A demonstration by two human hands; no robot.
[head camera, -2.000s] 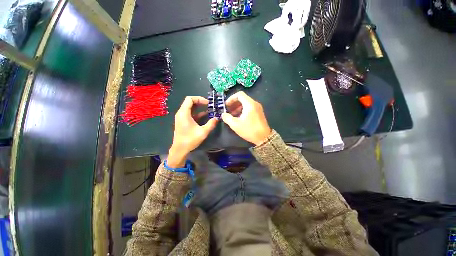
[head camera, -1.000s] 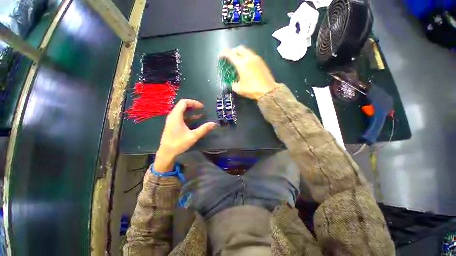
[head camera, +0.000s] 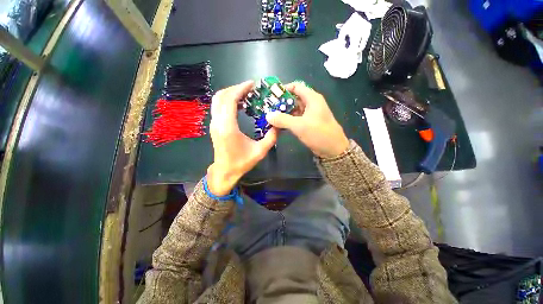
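My left hand [head camera: 234,133] and my right hand [head camera: 312,120] hold a green circuit board group [head camera: 275,98] between them over the bench. Its component side, with blue, white and yellow parts, shows. Another board group with blue parts [head camera: 261,125] lies below it, partly hidden by my hands. A blue strap is on my left wrist. Red lead wires [head camera: 177,122] and black lead wires [head camera: 187,81] lie to the left of my hands.
A black mat [head camera: 208,22] holds boards [head camera: 284,16] at the back. A white cloth [head camera: 346,47] and black fan [head camera: 398,43] stand back right. A white strip [head camera: 381,145], a dish [head camera: 401,108] and a blue soldering gun [head camera: 438,139] lie right. A conveyor [head camera: 65,154] runs left.
My right hand has picked up the green boards, which now show their component side. My left hand has moved up and right to hold them too. The view has shifted slightly.
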